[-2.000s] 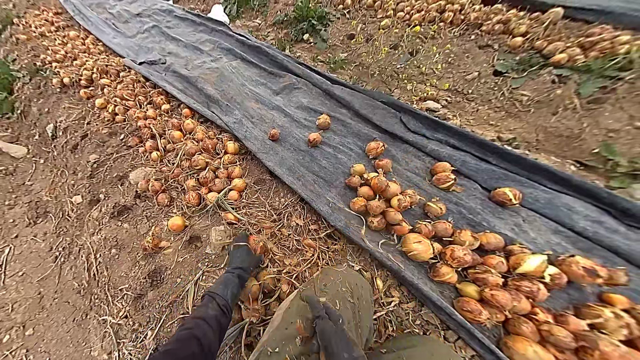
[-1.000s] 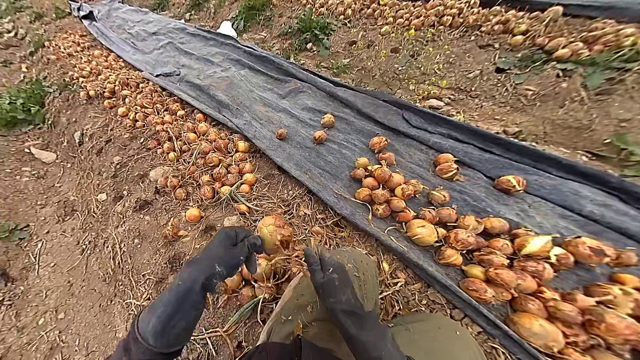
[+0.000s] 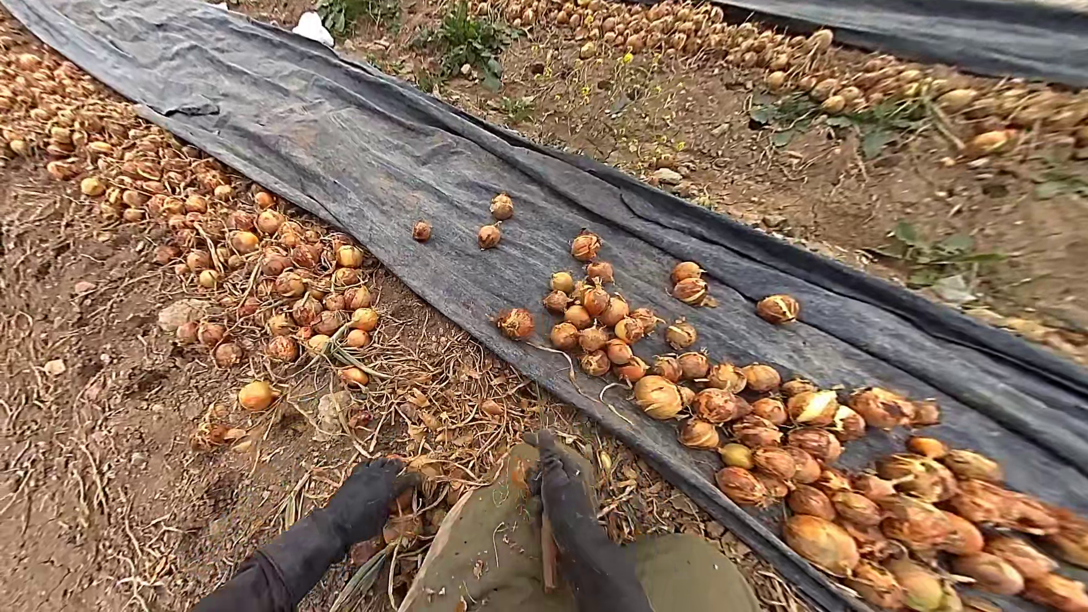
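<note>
My left hand (image 3: pixel 371 495), in a dark glove, reaches down to onions (image 3: pixel 401 527) on the ground beside my knee. Its fingertips are partly hidden among them, so its grip is unclear. My right hand (image 3: pixel 557 489), also gloved, lies over my trouser leg, closed around a slim tool with a brownish handle (image 3: pixel 548 557); the tool's kind is unclear. Dry-skinned onions (image 3: pixel 799 459) lie piled on a dark fabric sheet (image 3: pixel 357 161). One onion (image 3: pixel 515 323) sits near the sheet's closer edge, left of a cluster of smaller onions (image 3: pixel 595 314).
A long row of onions with dry tops (image 3: pixel 289 280) lies on soil left of the sheet. Stones (image 3: pixel 181 314) and dry stalks (image 3: pixel 459 382) cover the ground nearby. Beyond the sheet are weeds (image 3: pixel 467 42), another onion row (image 3: pixel 748 51) and a second dark sheet (image 3: pixel 952 38).
The large onion at my left hand one second ago is no longer there, and that hand has moved lower. An onion now rests near the sheet's edge where none lay before.
</note>
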